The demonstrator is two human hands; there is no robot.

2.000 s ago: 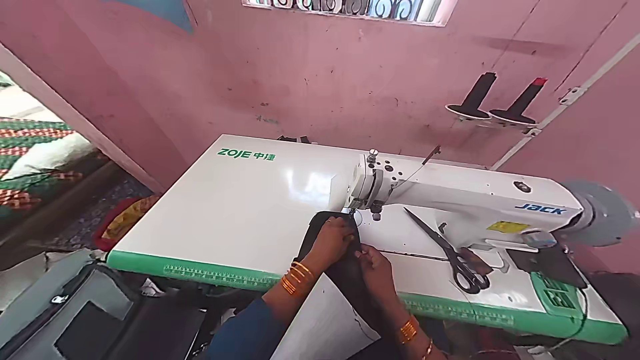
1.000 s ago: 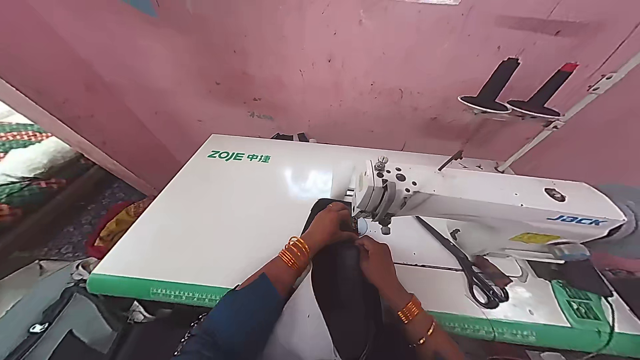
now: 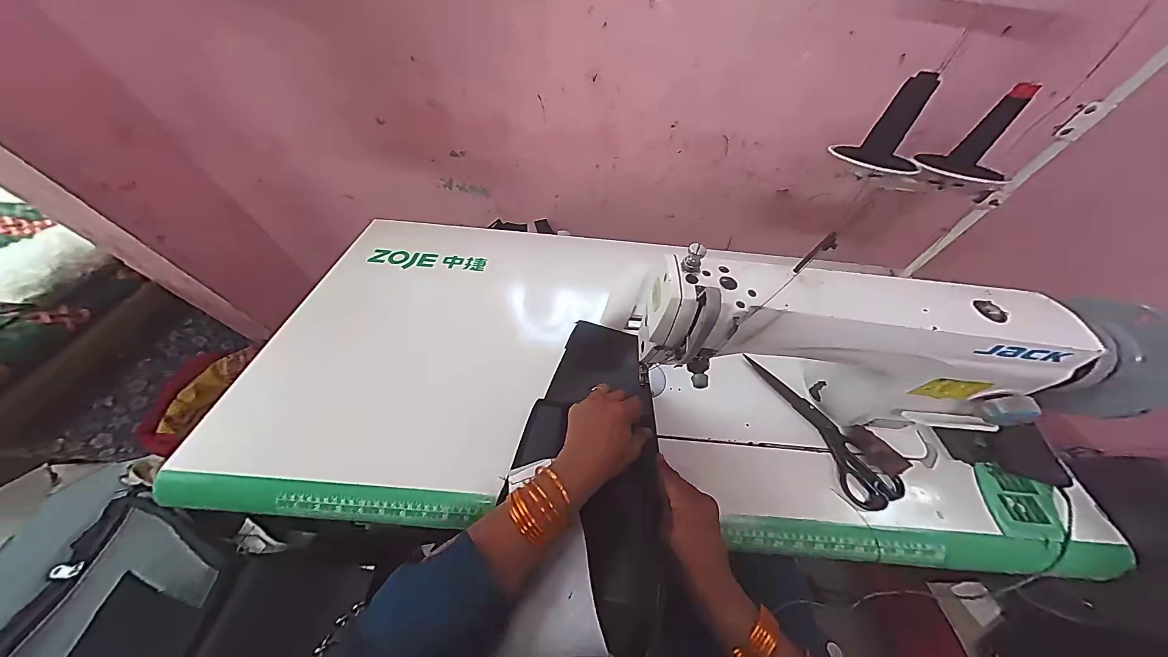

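Black fabric runs from the front edge of the table up to the needle area of a white Jack sewing machine. My left hand lies on top of the fabric, fingers bent and pressing on it, just in front of the machine's head. Along the fabric's right edge is my right hand, its fingertips partly hidden by the cloth. A white piece of material hangs under my left forearm beside the black fabric. Black-handled scissors rest on the table right of my hands.
The white sewing table has a green front edge with a ruler. Two dark thread cones stand on holders by the pink wall. Grey and black material lies at the lower left. A dark cloth piece sits near the machine's base.
The black fabric now reaches farther past the needle area, toward the back of the table. My hands have come away from the needle, nearer the front edge.
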